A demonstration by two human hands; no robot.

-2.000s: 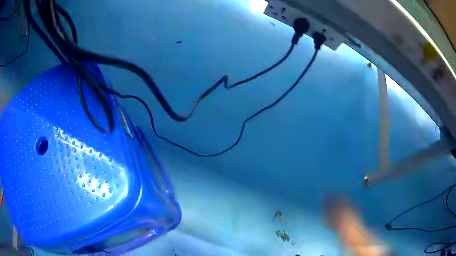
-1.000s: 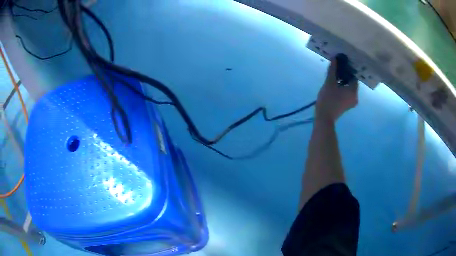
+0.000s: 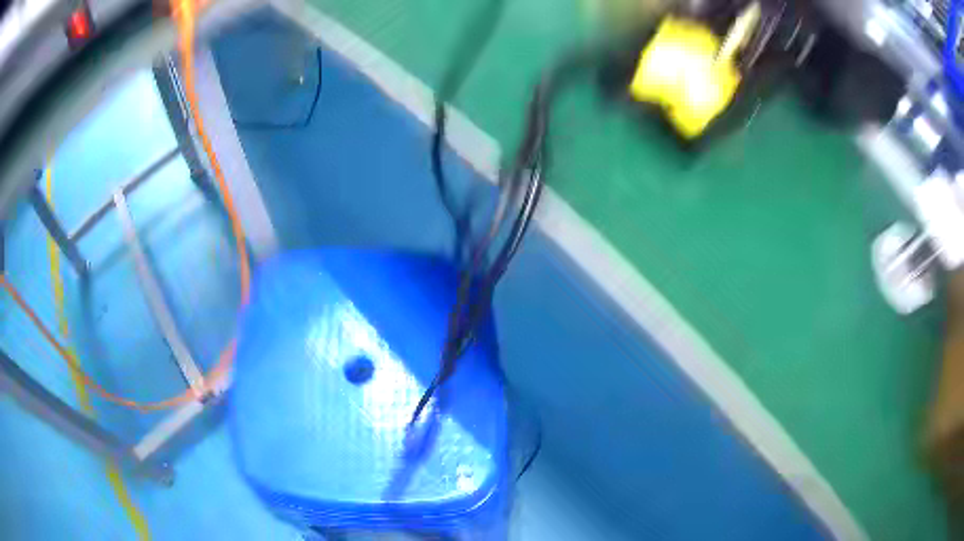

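Black cables [image 3: 525, 190] hang in a loose bunch over the edge of the green-topped bench [image 3: 634, 227], in front of the blue plastic stool [image 3: 307, 402]. Their upper part lies on the bench top and runs towards a bright yellow block [image 3: 685, 76], perhaps a sponge, in a dark holder at the top. The picture is blurred. Neither of my hands is in view.
An orange cable [image 3: 217, 174] hangs down at the left and loops near metal legs [image 3: 159, 296]. A yellow floor line [image 3: 63, 338] runs at the left. Blurred metal and white equipment [image 3: 909, 264] and a brown object [image 3: 948, 396] stand at the right.
The view has swung so the stool now shows nearer the middle and the bench top at the right. The power strip and the hand that was at its plugs have left the picture.
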